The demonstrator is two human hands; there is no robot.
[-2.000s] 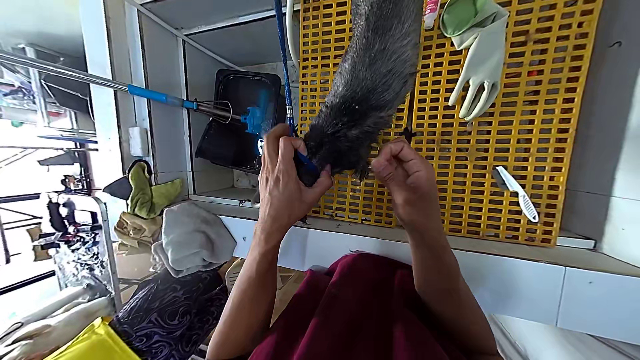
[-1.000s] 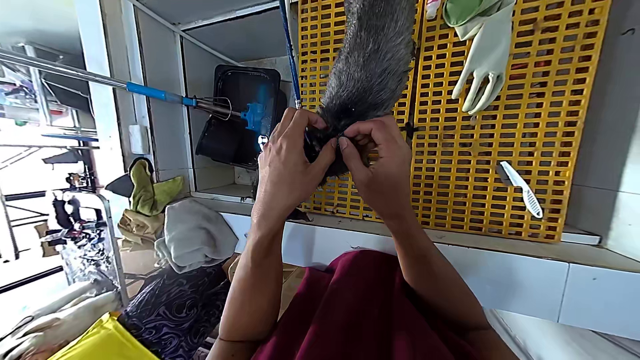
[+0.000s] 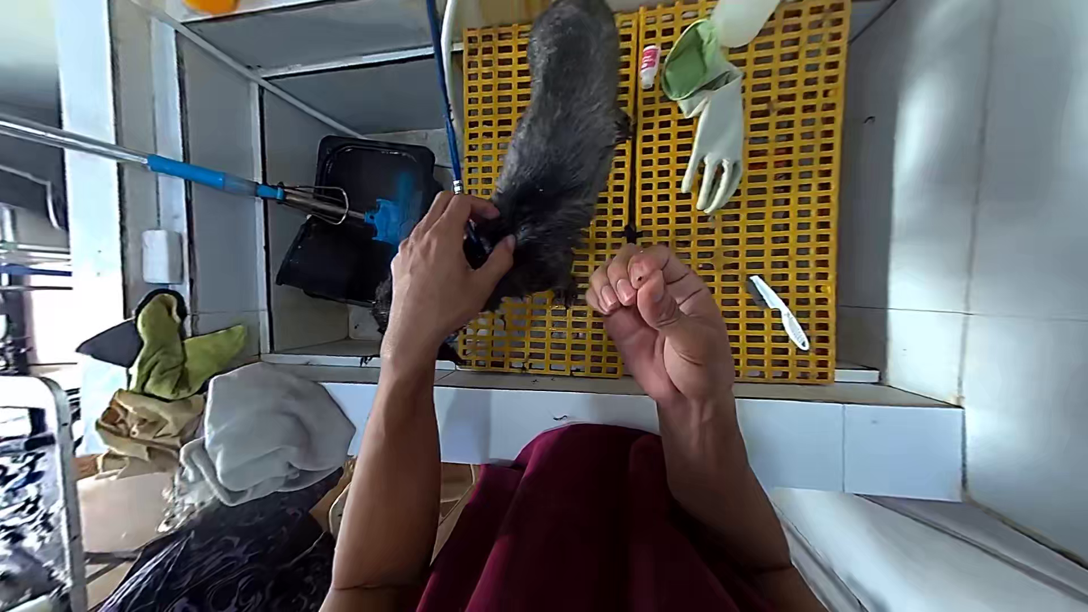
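A dark grey furry animal (image 3: 565,136), apparently a dog, stands or lies on a yellow plastic grate (image 3: 769,246). My left hand (image 3: 442,259) grips it near the neck, by a blue leash (image 3: 445,93); its head is mostly hidden behind that hand and wrist. My right hand (image 3: 667,314) is off the animal, palm up, thumb against the curled index finger, with a tiny dark speck at the fingertips. A white fine-toothed comb (image 3: 780,313) lies right of this hand. Above it rest a white rubber glove with green lining (image 3: 718,140) and a small pink-and-white bottle (image 3: 649,66).
Black plastic trays (image 3: 374,183) stand left of the grate, with a blue-handled metal pole (image 3: 212,177) reaching over them. A tiled ledge (image 3: 595,389) runs in front of me. Grey cloth (image 3: 268,425) and a green glove (image 3: 161,348) hang at the lower left; a tiled wall (image 3: 926,212) rises at right.
Two seconds ago my right hand was off the animal; one second ago both hands were together at its fur. Now my right hand has moved away to the right. My left hand stays on the animal.
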